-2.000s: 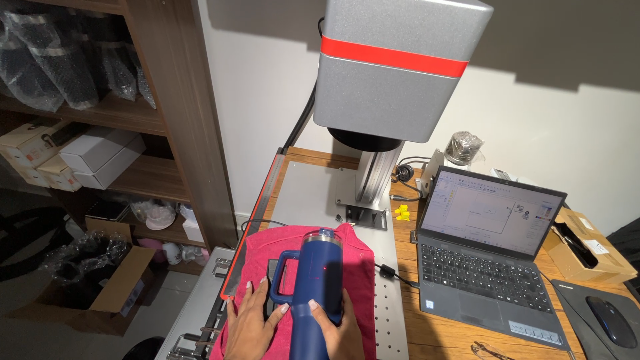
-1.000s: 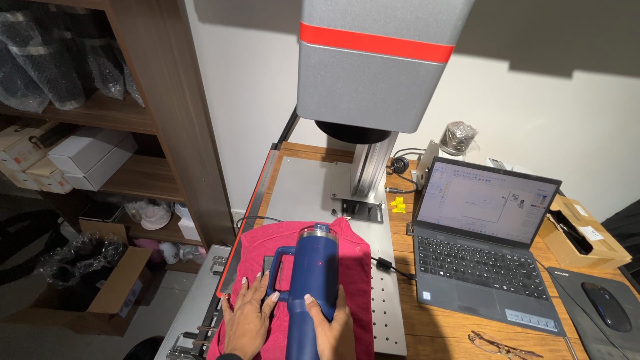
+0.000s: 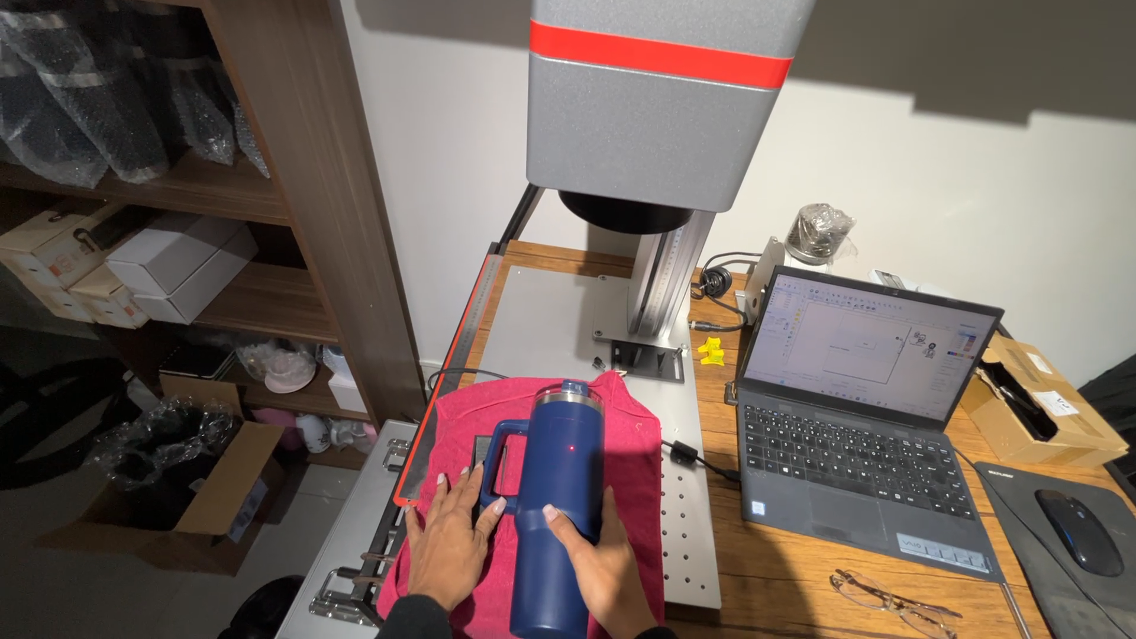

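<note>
A dark blue handled tumbler (image 3: pixel 559 479) with a steel rim and clear lid lies on a pink cloth (image 3: pixel 635 444). The cloth covers part of the metal base plate (image 3: pixel 541 311) of a laser engraving machine, whose grey head (image 3: pixel 657 106) hangs above. A small red light dot shows on the tumbler's side. My left hand (image 3: pixel 453 541) rests spread on the cloth, its thumb by the bottom of the tumbler's handle (image 3: pixel 494 461). My right hand (image 3: pixel 603 564) holds the tumbler's lower part, with the thumb on top and the fingers along its right side.
A laptop (image 3: pixel 852 426) stands on the wooden table to the right, near eyeglasses (image 3: pixel 892 603), a mouse (image 3: pixel 1078 532) and a cardboard box (image 3: pixel 1047 399). Yellow pieces (image 3: pixel 711 351) lie beside the plate. A long ruler (image 3: pixel 457 364) edges its left. Shelves (image 3: pixel 302 204) stand at left.
Both hands have stayed at the tumbler on the cloth. Its handle has come to lie flatter to the left than two seconds ago. The view has shifted slightly.
</note>
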